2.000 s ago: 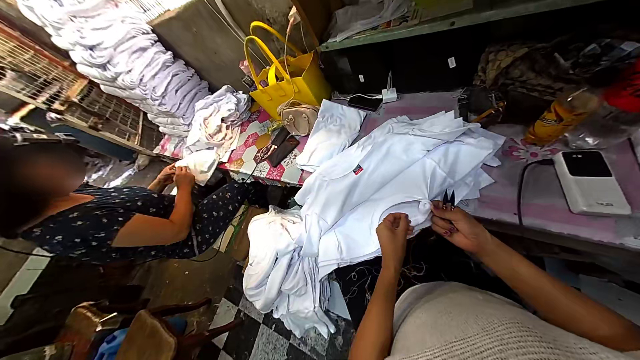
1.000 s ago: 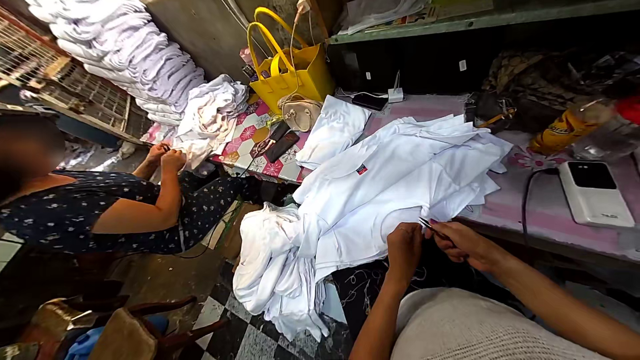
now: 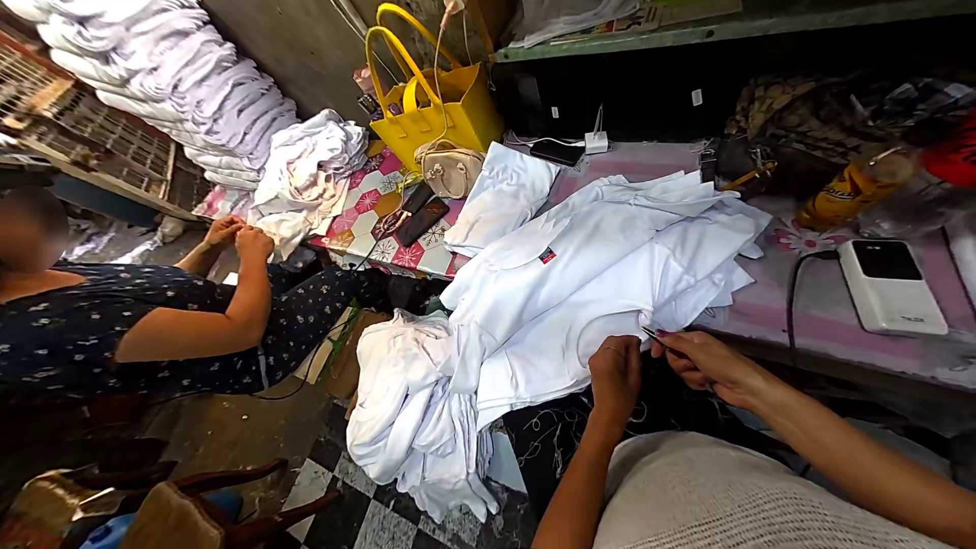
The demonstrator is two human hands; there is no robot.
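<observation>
A layered stack of white shirts (image 3: pixel 564 282) lies over the table edge, the top one bearing a small red and dark label (image 3: pixel 547 255). My left hand (image 3: pixel 614 366) pinches the edge of a white shirt by its curved opening. Close to its right, my right hand (image 3: pixel 698 362) holds a small dark cutting tool, apparently thread snips (image 3: pixel 653 334), with the tip at the fabric edge. Its blades are partly hidden by my fingers. More bunched white garments (image 3: pixel 412 396) hang down at the left of the stack.
A co-worker (image 3: pixel 152 328) sits at the left, hands at pale cloth (image 3: pixel 305 175). Behind stand a yellow bag (image 3: pixel 438 110), a beige pouch (image 3: pixel 450 171) and phones (image 3: pixel 422 221). A white power bank (image 3: pixel 892 286) with a cable lies right. Wooden chairs (image 3: pixel 179 511) stand lower left.
Two seconds ago the dark tool pointed up, away from the cloth, in my right hand; now its tip is at the shirt's edge. The co-worker's hands have shifted slightly.
</observation>
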